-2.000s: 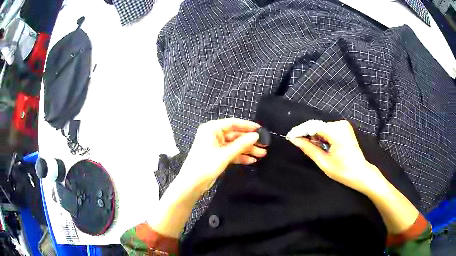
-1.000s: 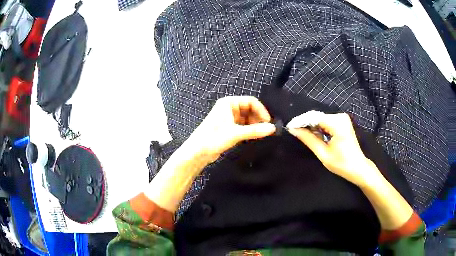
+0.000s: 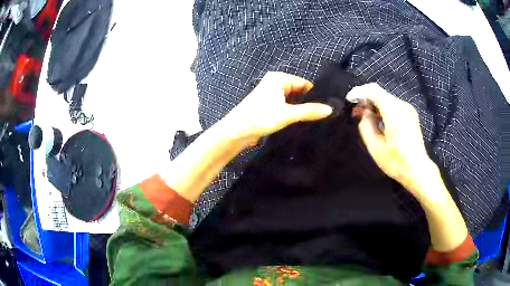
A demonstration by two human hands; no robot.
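The dark checked coat (image 3: 251,50) spreads over the table, with its plain black facing (image 3: 313,184) nearest me. My left hand (image 3: 285,103) pinches the black facing's upper edge between thumb and fingers. A dark button (image 3: 336,103) shows faintly at my left thumb tip. My right hand (image 3: 391,123) is just right of it, fingers curled, with a whitish patch on a finger and a small reddish and metal tool in the palm, blurred. I cannot see the needle or the thread.
A round black tray with a red rim (image 3: 89,176) holds loose buttons at the left. A dark rectangle (image 3: 59,175) lies on its edge, beside a black-and-white cylinder (image 3: 52,141). A black pouch (image 3: 80,42) and patterned strip (image 3: 78,100) lie behind. Blue crates (image 3: 56,257) stand below.
Both hands and the facing's edge have moved up and slightly right in the picture. My left hand now pinches the cloth edge, and the thread seen earlier between the hands no longer shows.
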